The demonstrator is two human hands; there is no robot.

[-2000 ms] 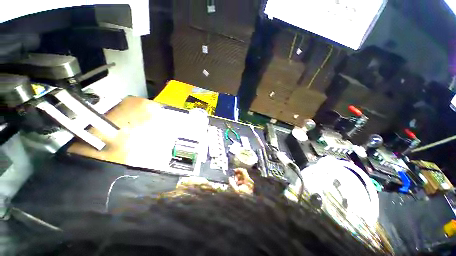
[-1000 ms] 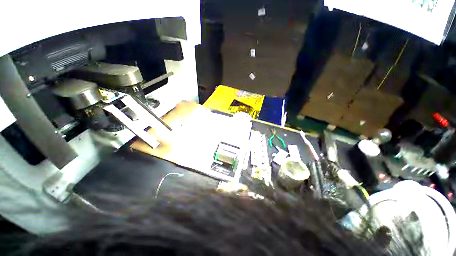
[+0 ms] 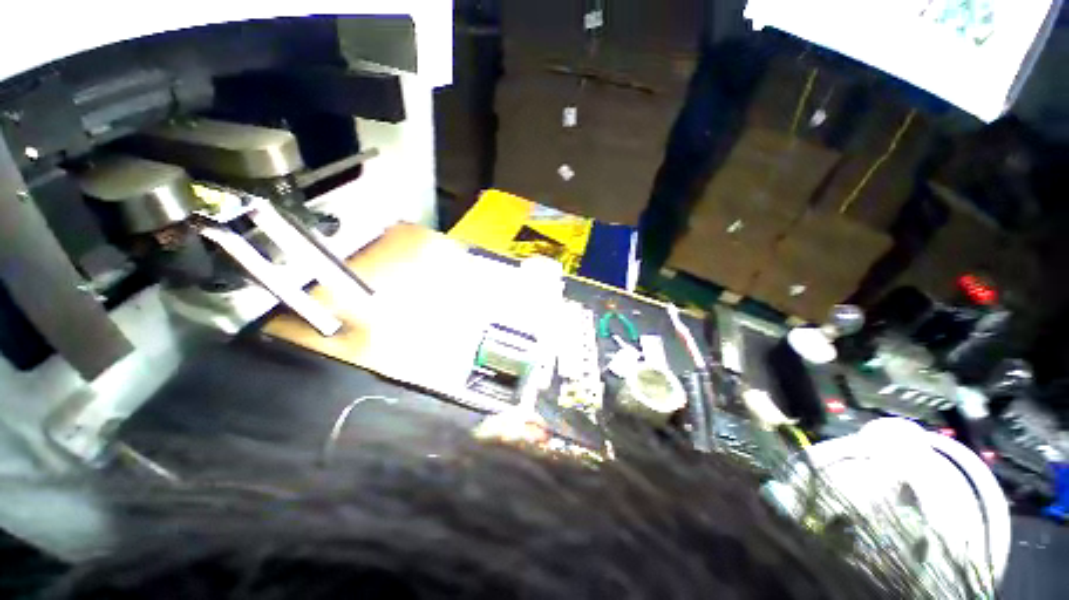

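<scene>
Dark hair covers the bottom of the view, and neither of my hands can be made out. A bright, blurred pale piece with yellowish spots (image 3: 511,427) shows just above the hair; I cannot tell what it is. Behind it a small green-and-white framed device (image 3: 502,362) lies on the white paper sheet (image 3: 428,307). White part strips (image 3: 579,361) stand to its right. Green-handled side cutters (image 3: 617,326) lie behind a round beige tub (image 3: 652,391). A thin white wire (image 3: 355,410) curls on the dark mat.
A white machine with two pale support arms (image 3: 272,279) reaches over the brown board (image 3: 396,244) at left. A large white round fan (image 3: 897,492) stands at lower right. Toggle-clamp fixtures with a red-tipped lever (image 3: 976,290) are at far right. Brown cartons (image 3: 774,193) are stacked behind.
The view has swung, so the bench sits further right than two seconds ago. The fingers seen then beside the pale piece no longer show. The device and cutters stay put on the bench.
</scene>
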